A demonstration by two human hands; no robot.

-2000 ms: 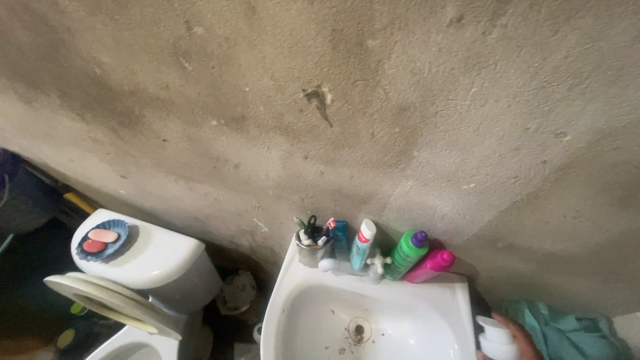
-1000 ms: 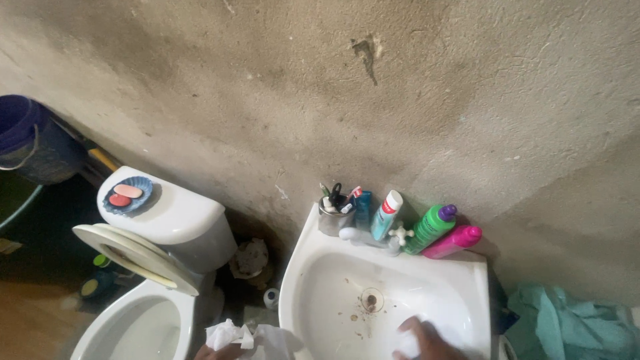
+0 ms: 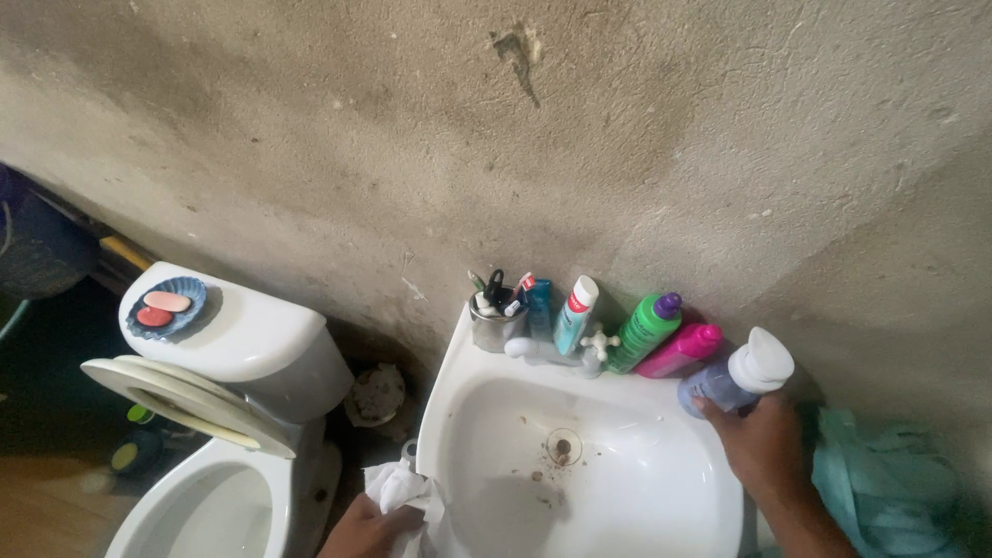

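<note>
My right hand grips a translucent purple bottle with a white pump top at the back right corner of the white washbasin. Crumpled white tissue is held in my left hand, beside the basin's left edge. Along the back rim stand a metal cup of toothbrushes, a blue tube, a white and teal tube, a green bottle with a purple cap and a pink bottle. Brown specks lie round the drain.
Left of the basin is a toilet with its seat raised; a blue shell dish with two soaps sits on its tank. A dark bucket is at far left. Teal cloth lies at right, and a rough wall rises behind.
My right hand, over the basin one second ago, is now at its back right corner around the purple bottle. My left hand and the tissue were out of view two seconds ago.
</note>
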